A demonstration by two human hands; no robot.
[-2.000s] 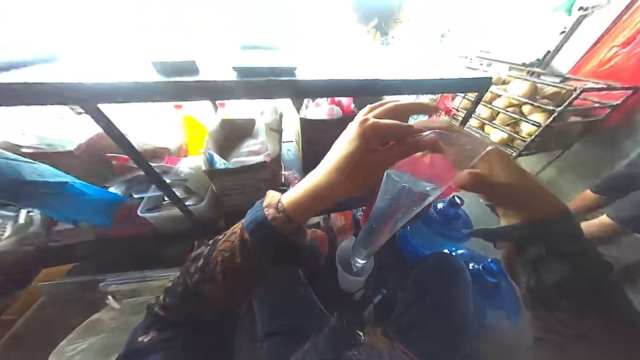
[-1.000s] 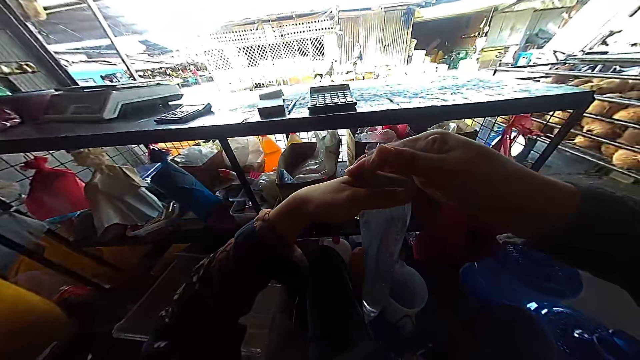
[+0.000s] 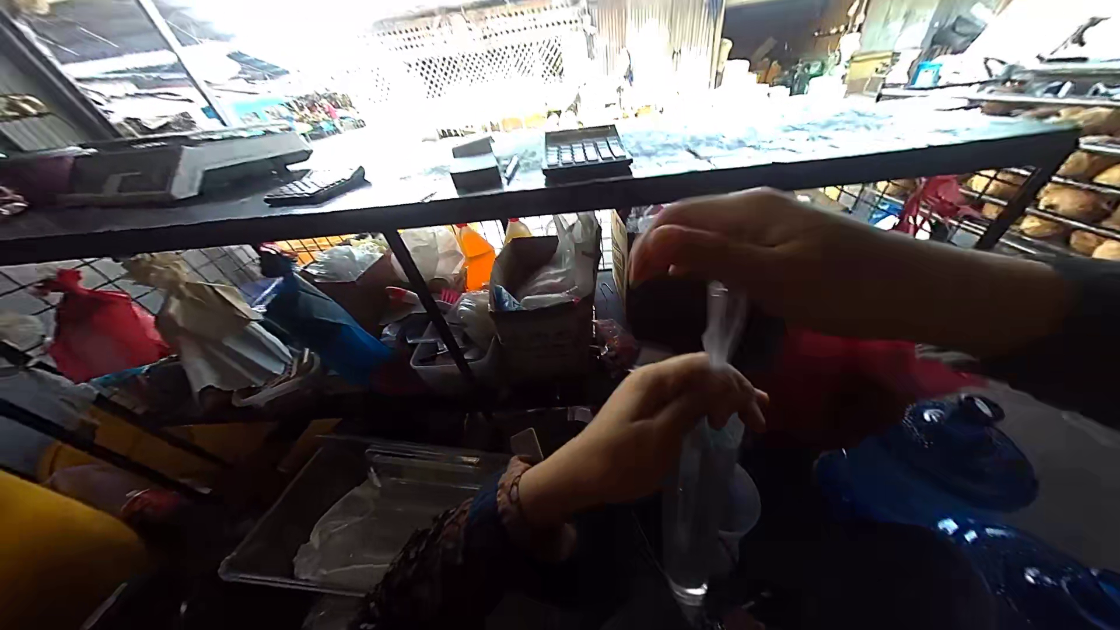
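Observation:
A long narrow clear plastic bag hangs upright, with a little clear matter at its bottom. My left hand grips the bag around its gathered neck. Above it, my right hand holds the top end of the bag, which is stretched between the two hands; its fingertips are partly in shadow. Just behind the bag, a translucent plastic cup shows in part. Left of my left forearm lies a clear plastic tray with a thin plastic bag in it.
Across the front runs a table bearing calculators and a scale. Below are a cardboard box of bags, an orange bottle and a hanging red bag. Blue water jugs stand right; racks of coconuts lie beyond.
The bag, wide at the top two seconds ago, is now gathered at its neck. My left hand has moved down below my right hand. The view has turned left.

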